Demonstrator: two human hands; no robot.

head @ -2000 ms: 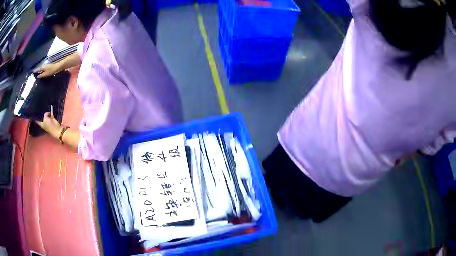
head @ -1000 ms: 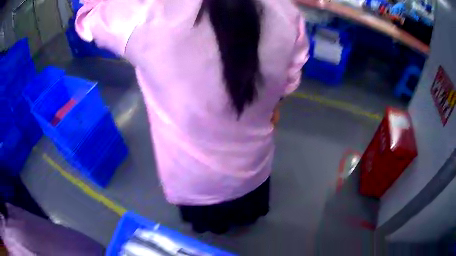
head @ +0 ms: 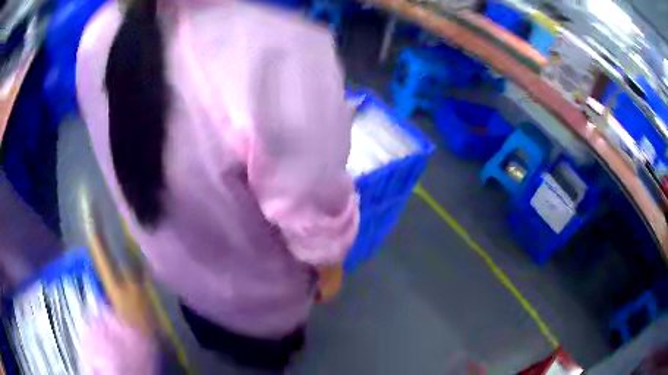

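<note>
A blurred hand with a pink sleeve, apparently my left hand [head: 124, 289], reaches up from the lower left edge. Blur hides its fingers and whether it holds anything. It is beside a blue crate [head: 77, 262] cut off at the lower left. White-sleeved tablets [head: 55, 318] stand on edge, packed in that crate. Whether the hand touches the crate cannot be told. My right hand is out of the picture.
A person in a pink smock [head: 220, 176] stands close in front, back turned. Beyond are a blue crate with white contents [head: 388, 198], blue stools [head: 516, 157], a labelled crate [head: 553, 209] and a long bench [head: 542, 84]. A yellow line [head: 487, 260] crosses the floor.
The view has swung right, bringing the bench, stools and another filled crate into sight. The person in front now appears further left. A blurred hand has appeared at lower left.
</note>
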